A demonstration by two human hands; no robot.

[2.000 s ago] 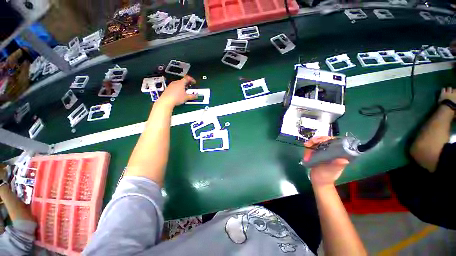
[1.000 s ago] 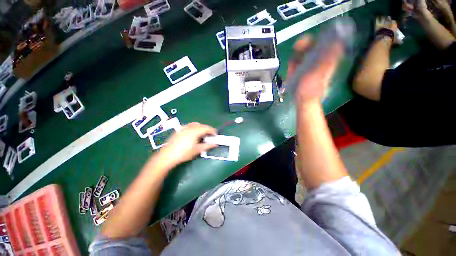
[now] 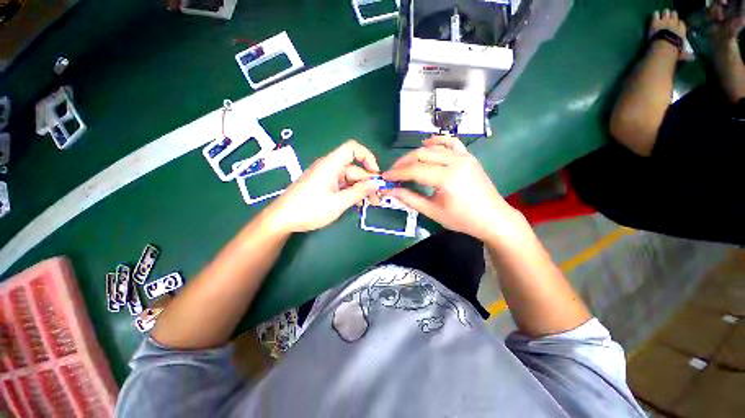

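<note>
A white plastic housing [image 3: 390, 220] lies on the green surface in front of me, its large opening toward my body. A small blue circuit board [image 3: 385, 185] shows at its far end, between my fingertips. My left hand [image 3: 331, 188] pinches at the board from the left. My right hand [image 3: 449, 184] pinches at it from the right. The fingers hide most of the board and the housing's far end. The grey electric screwdriver [image 3: 535, 49] is out of my hands, beside the right side of the white screw feeder [image 3: 457, 65].
Two overlapping housings [image 3: 270, 181] with wires lie left of my left hand. Another housing [image 3: 269, 60] lies beyond the white line. Small oblong panels [image 3: 145, 264] and a pink compartment tray [image 3: 73, 326] are at the left. Another person's arm [image 3: 641, 90] rests at the right.
My right hand has left the screwdriver and come in to the housing. My left hand now works at the board's end. The view has shifted, and the feeder appears farther up.
</note>
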